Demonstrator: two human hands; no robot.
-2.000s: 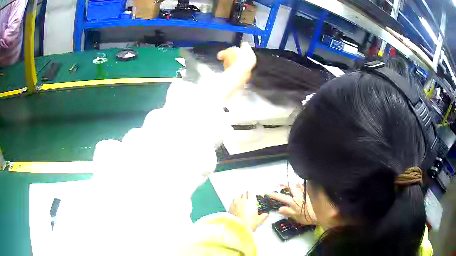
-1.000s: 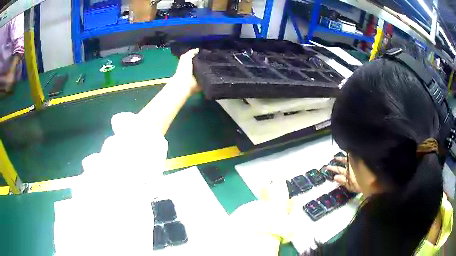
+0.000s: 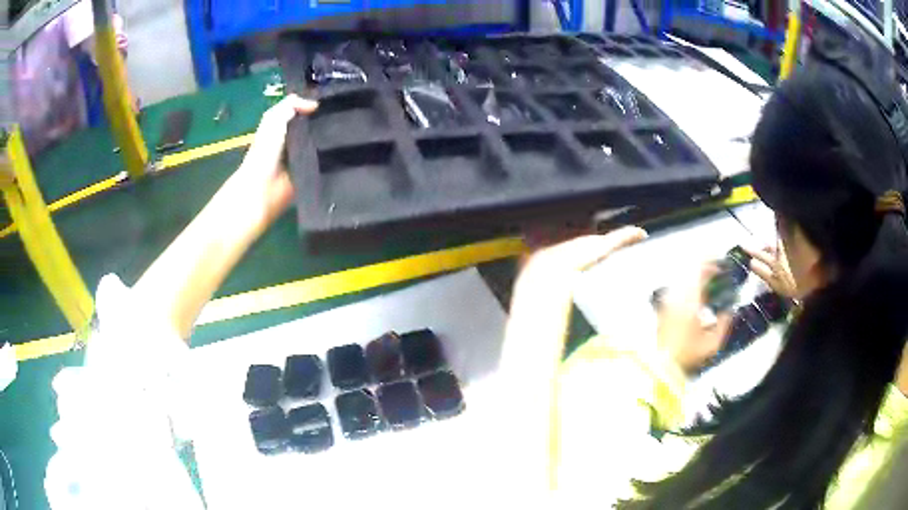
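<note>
A black foam tray [image 3: 418, 194] with square pockets is held tilted above the bench. Its front-left pockets look empty; shiny film-wrapped items sit in several others. My left hand [image 3: 279, 149] grips its left edge, thumb on top. My right hand [image 3: 587, 249] is at its front edge, right of the middle, palm up, with part of the fingers hidden beneath; it seems to support the tray. Black watch heads [image 3: 346, 367] lie in two rows on the white mat [image 3: 438, 304] below the tray.
A yellow-edged rail [image 3: 368, 275] runs between mat and tray. Yellow posts [image 3: 119, 95] stand at left. White foam [image 3: 687, 95] lies behind the tray at right. A coworker's head [image 3: 836, 149] and hands [image 3: 689, 324] over watches are close at right.
My left hand has gone from reaching over the tray to gripping its left edge. The tray has come left and nearer. My right hand now shows at its front edge. More of the mat's watches are visible.
</note>
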